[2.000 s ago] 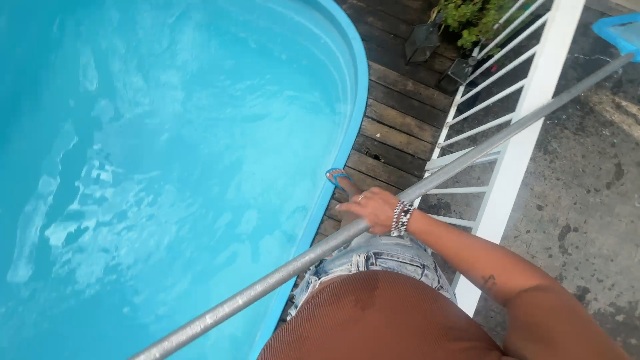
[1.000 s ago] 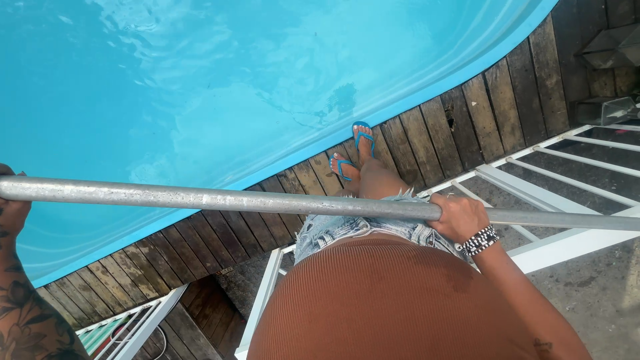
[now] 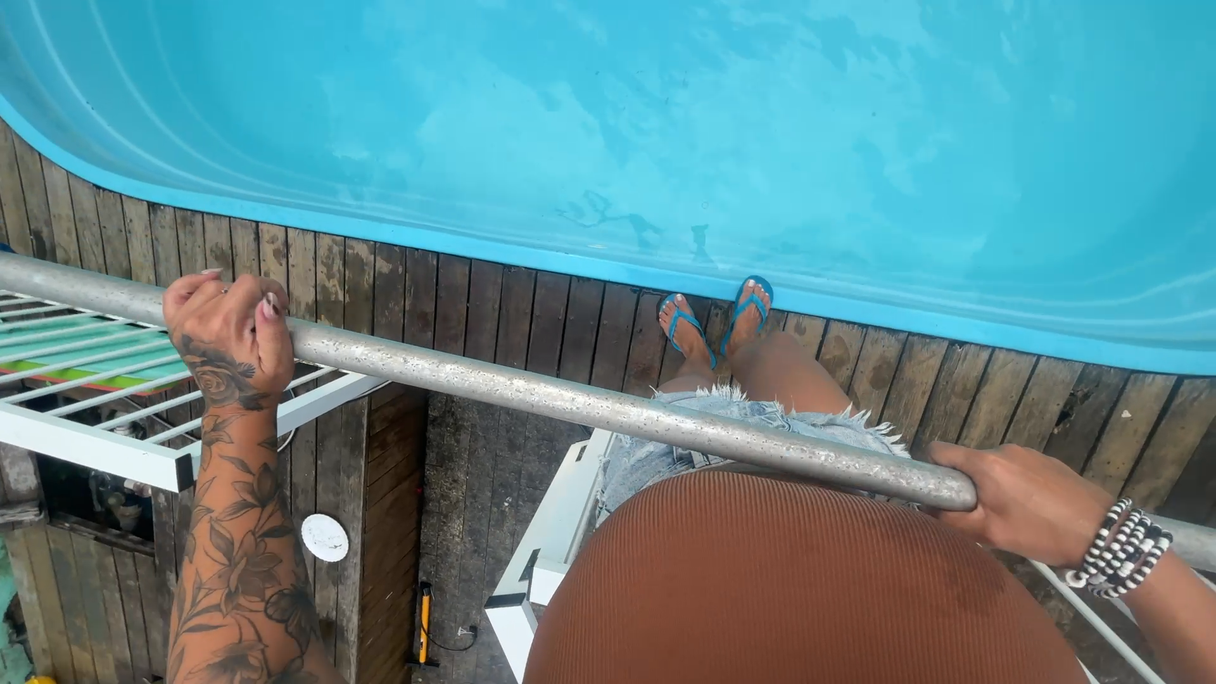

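A grey metal pole (image 3: 532,388) runs across the view in front of my body, from the left edge down to the right. My left hand (image 3: 233,332), at the end of a tattooed forearm, is wrapped around its left part. My right hand (image 3: 1021,499), with black and white beaded bracelets (image 3: 1121,549) at the wrist, grips the pole where a thick section ends; a thinner section shows past the wrist at the right edge. Both ends of the pole lie outside the view.
A blue pool (image 3: 665,142) with water lies ahead, bordered by wooden decking (image 3: 546,323). My feet in blue flip-flops (image 3: 686,328) stand beside its rim. White railings (image 3: 95,442) stand at left and near my body. A yellow-orange tool (image 3: 425,622), perhaps a pump, is below.
My left hand, outside the view at first, came in at the left edge and now shows fully on the pole. The view has turned along the pool. The blue net head seen earlier is out of view.
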